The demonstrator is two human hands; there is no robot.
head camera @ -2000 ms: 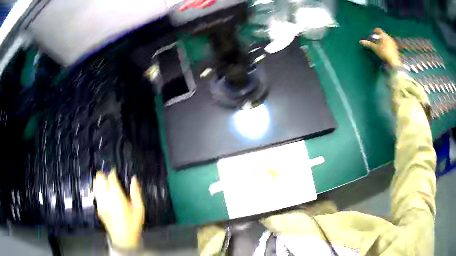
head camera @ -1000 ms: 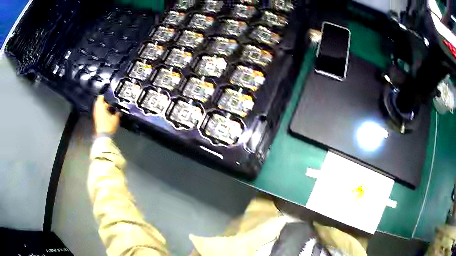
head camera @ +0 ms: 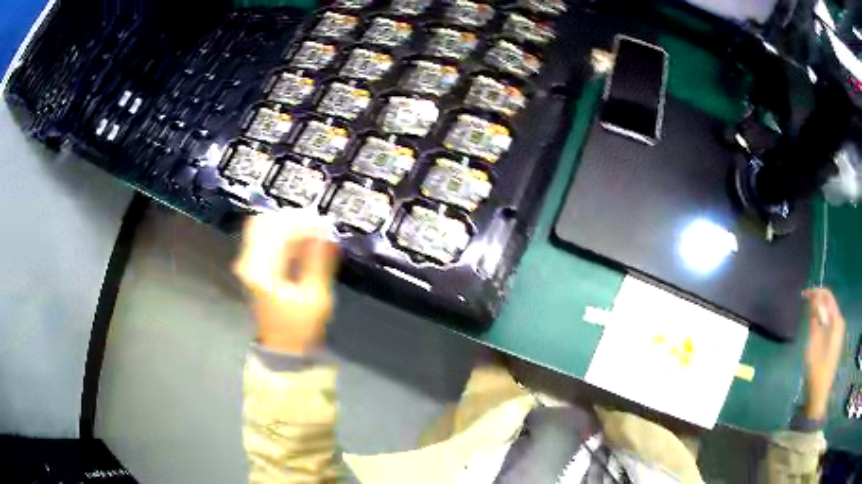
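Observation:
A glossy black blister tray (head camera: 402,280) filled with rows of silvery electronic modules (head camera: 431,233) lies left of centre. My left hand (head camera: 291,274) is blurred at the tray's front edge, over its lower left part; whether it holds anything is hidden. My right hand (head camera: 824,342) is at the right, just beyond the right corner of the black base plate, with fingers bent; I cannot tell whether it holds anything. A white paper sheet (head camera: 652,378) with tiny yellow bits (head camera: 677,350) is taped at the bench edge.
Empty black trays (head camera: 142,113) lie at the far left. The microscope base plate (head camera: 652,208) bears a bright light spot. A smartphone (head camera: 635,90) lies at its upper left corner. The microscope (head camera: 784,161) stands at the upper right. Green mat (head camera: 539,326) shows between tray and paper.
The view has swung left since the earliest frame. My left hand has moved right along the tray's front edge. My right hand has come into view beside the base plate.

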